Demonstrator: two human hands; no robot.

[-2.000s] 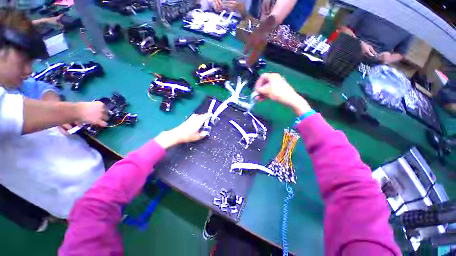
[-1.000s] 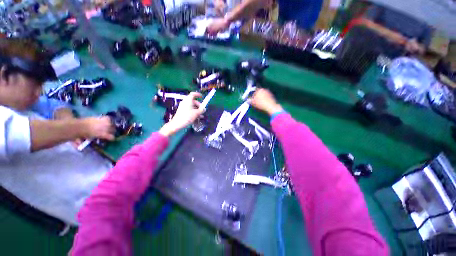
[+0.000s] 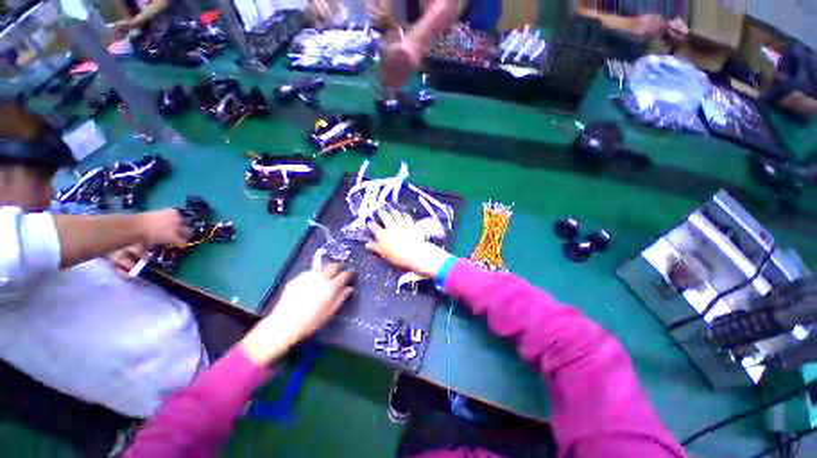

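Observation:
A black flat tray [image 3: 358, 313] lies on the green mat. White flat cables [image 3: 391, 190] are heaped at its far end. My right hand [image 3: 403, 241], with a blue wrist band, is palm down over the near side of the heap, fingertips at the cables; its grip is unclear. My left hand [image 3: 309, 300] is low over the tray's left part, fingers bent, with a small white piece at the fingertips; whether it is held is unclear. Small black pieces [image 3: 399, 338] lie at the tray's near corner.
An orange-yellow wire bundle [image 3: 493, 234] and small round black parts [image 3: 580, 240] lie right of the tray. Pale metal boxes [image 3: 708, 277] stand at far right. Black units [image 3: 282, 172] lie beyond the tray. A person [image 3: 98, 304] works at left.
Both hands have come down and nearer to me. The right hand has moved from the tray's far edge onto the cables. The cables now lie gathered at the tray's far end.

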